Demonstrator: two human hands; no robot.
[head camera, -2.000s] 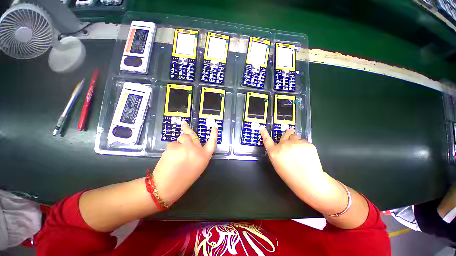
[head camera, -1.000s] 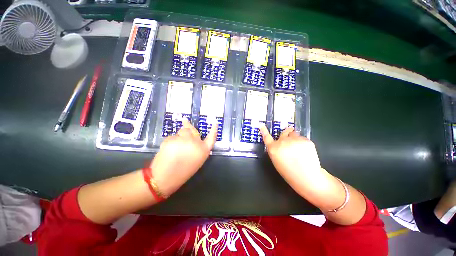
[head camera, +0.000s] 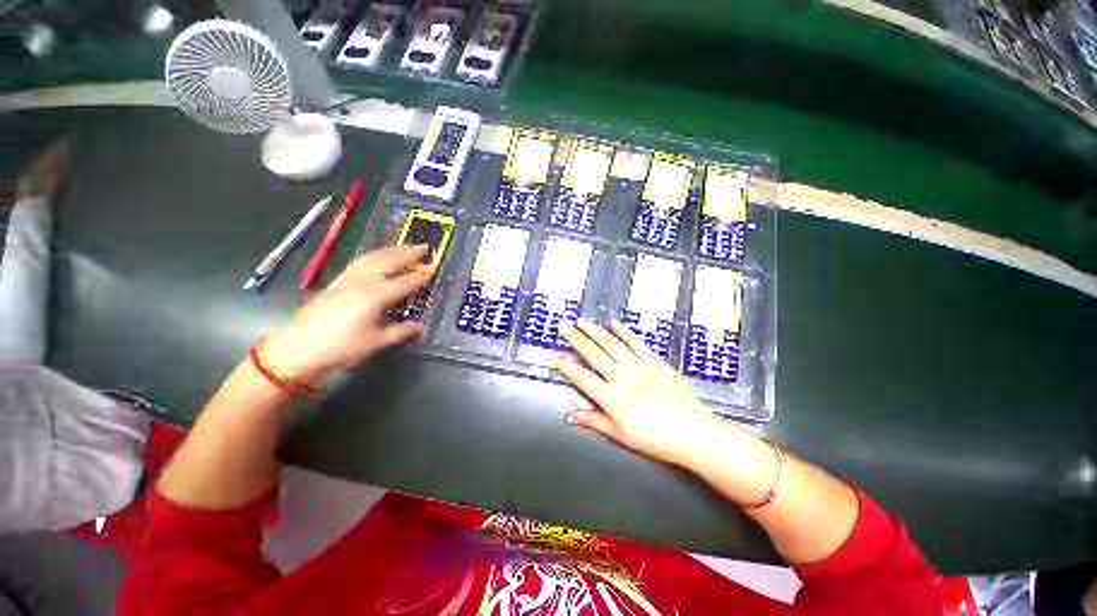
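Observation:
A clear blister tray (head camera: 505, 365) holds two rows of keypad phones. Several show front side up with lit white screens, such as this lower-row phone (head camera: 491, 267). The upper-left phone (head camera: 442, 154) lies back side up, white with a dark oval. The lower-left phone (head camera: 421, 237) is front side up with a dark screen and yellow border. My left hand (head camera: 351, 311) has its bent fingers around the left side and lower part of this phone, partly hiding it. My right hand (head camera: 632, 385) is spread flat, empty, its fingertips at the bottom of the lower middle phones.
A red pen (head camera: 331, 235) and a silver-white pen (head camera: 289, 243) lie left of the tray. A small white fan (head camera: 229, 78) stands at upper left. Another tray of white-backed phones (head camera: 431, 46) lies beyond. Another person's sleeve and arm (head camera: 27, 259) are at the far left.
The lower-row screens went from dark to lit. The lower-left phone now shows its front instead of its white back. My left hand moved left to it; my right hand moved left and opened. The view shifted.

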